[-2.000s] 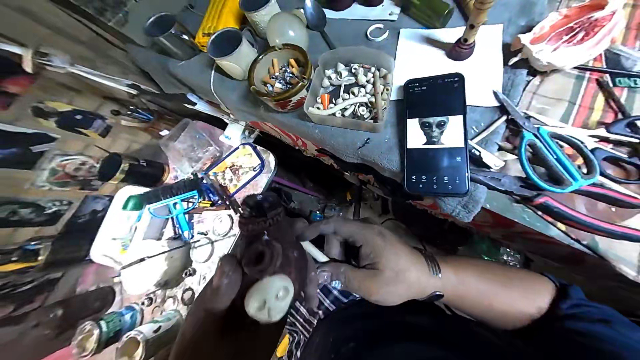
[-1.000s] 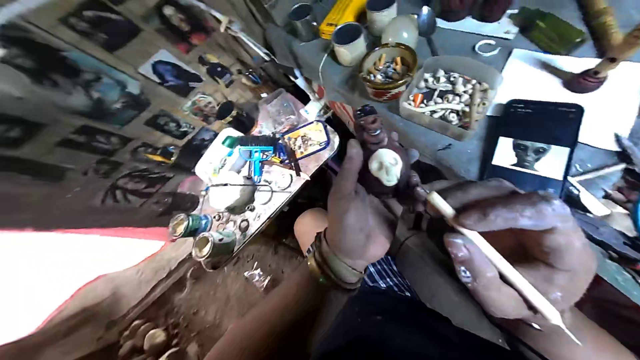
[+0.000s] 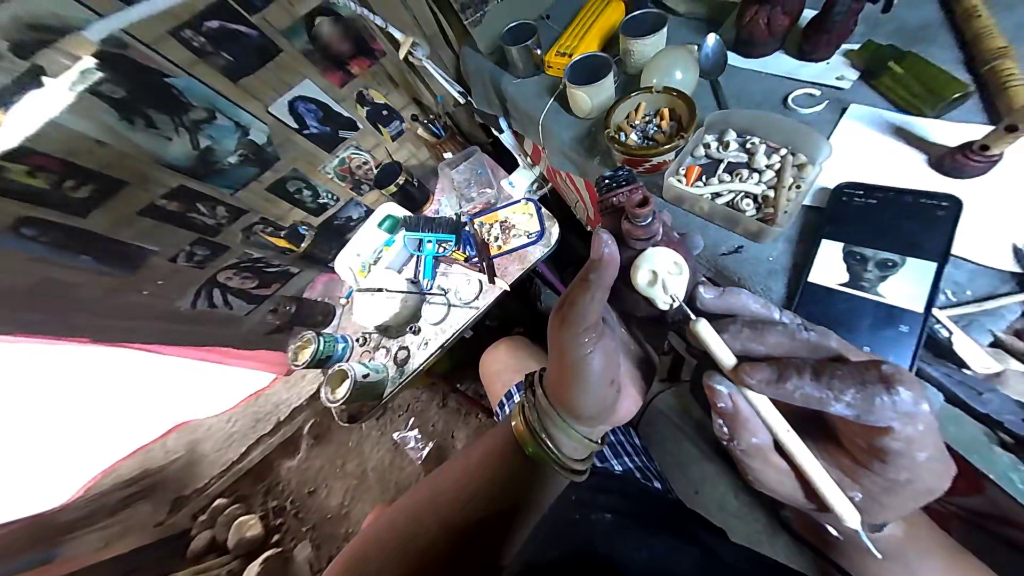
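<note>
My left hand is wrapped around a dark reddish-brown carved figure that has a short round spout. A small off-white face with hollowed eye sockets sits on the figure's front. Between the thumb and fingers of my right hand is a wooden-handled modelling tool with a thin metal point at each end; its upper point meets the lower part of the pale face. Beyond the right hand lies a phone showing a grey alien head with large dark eyes.
Past the figure, a grey-covered table holds a plastic box of small pale pieces, a bowl of cigarette butts, metal cups, a spoon and white paper. Left of my knee stands a side table with a blue brush and jars.
Two seconds ago the right fingers were close to the figure; now the right hand holds the tool with its point at the pale face. The view has swung noticeably to the left.
</note>
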